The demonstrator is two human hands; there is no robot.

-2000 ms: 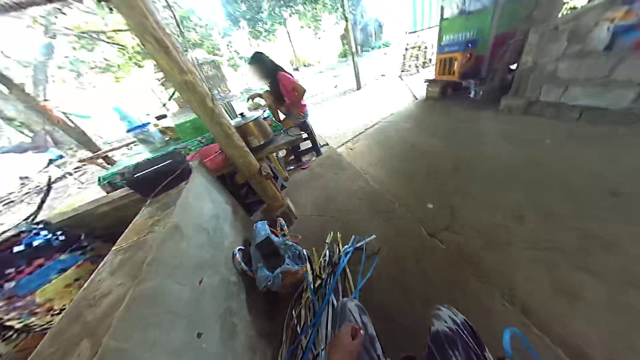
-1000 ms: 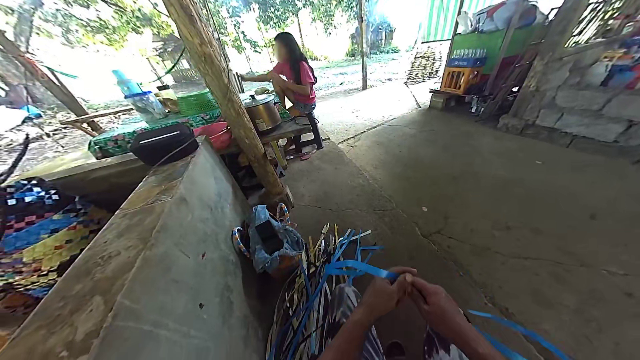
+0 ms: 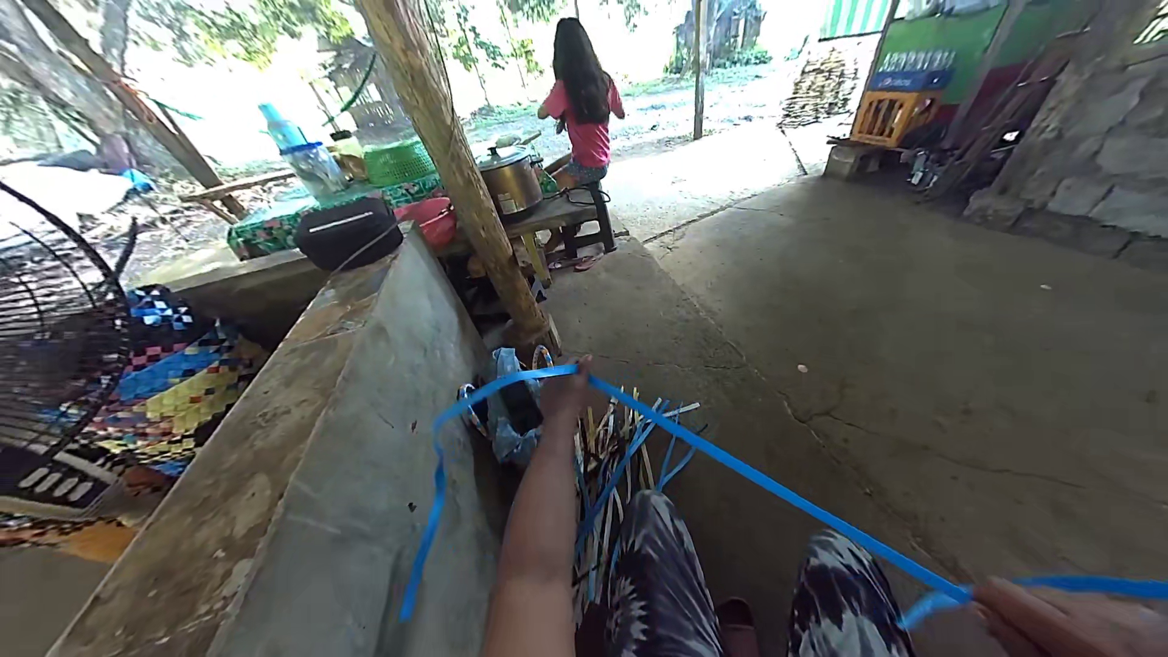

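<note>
My left hand is raised in front of me and shut on a blue plastic strap, whose loose end hangs over the concrete wall. The strap runs taut down to my right hand, which grips it at the bottom right edge, with more strap trailing past it. Beside my knees lies a bundle of plastic strips, blue, black and pale, partly behind my left forearm. Close behind my left hand, a blue plastic bag with a dark object in it rests by the wall.
A low concrete wall runs along my left, with a black case on it. Beyond a wooden post stand a metal pot and a person in pink. Woven mats and a fan are left; an orange crate stands back right.
My hands, together one second ago, are now wide apart with the blue strap stretched between them. The left hand has moved left and forward. The person in pink now has their back to me.
</note>
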